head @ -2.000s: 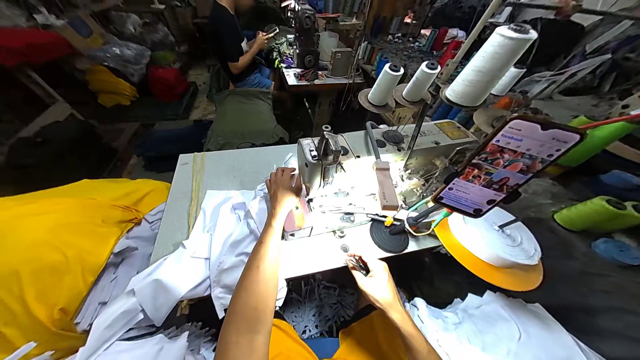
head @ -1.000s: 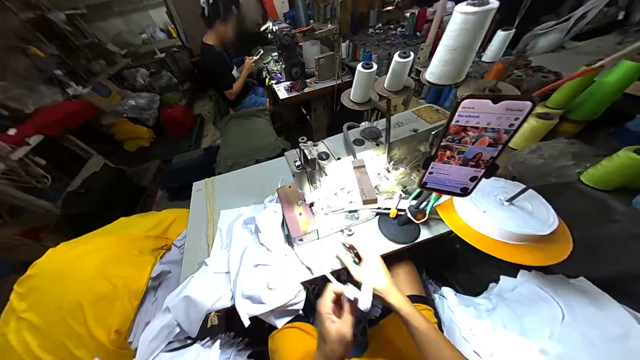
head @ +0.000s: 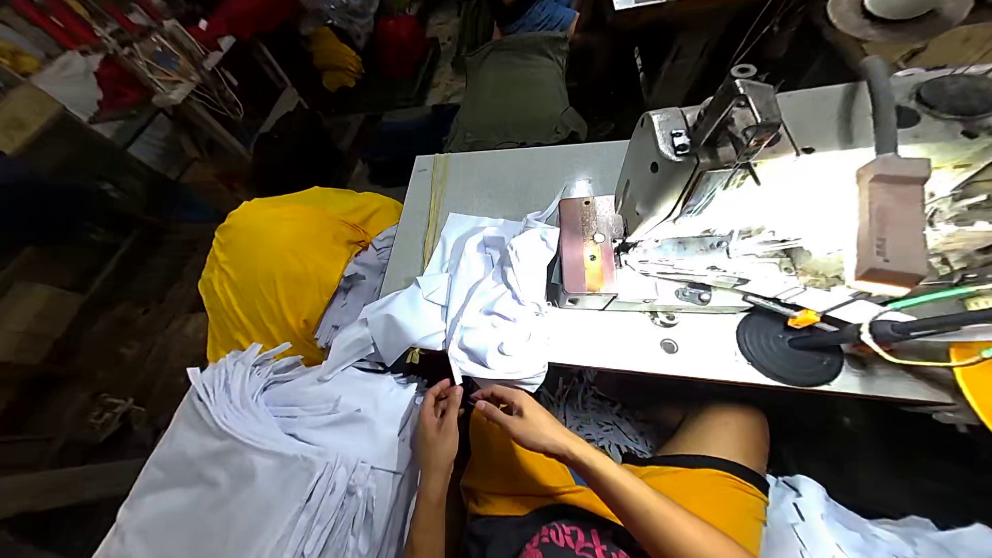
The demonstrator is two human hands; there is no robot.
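Note:
My left hand (head: 440,422) pinches the end of a narrow white fabric strip (head: 455,364) hanging over the table's front edge. Just to its right, my right hand (head: 515,418) has thumb and forefinger close together near the strip; a small dark thing shows at the fingertips, too small to name. White fabric pieces (head: 496,310) lie bunched on the sewing table (head: 511,178), left of the industrial sewing machine (head: 666,170) and against its reddish metal plate (head: 581,248). Light from a lamp falls on the needle area.
A stack of white fabric with strip ends (head: 256,465) stands at the left, with yellow cloth (head: 287,263) behind it. A black round pad (head: 790,349) and cables (head: 899,329) lie on the table at right. More white fabric (head: 860,519) is at lower right.
Both hands have moved left, from in front of the machine to the hanging strip at the table's edge. The view has swung left and down.

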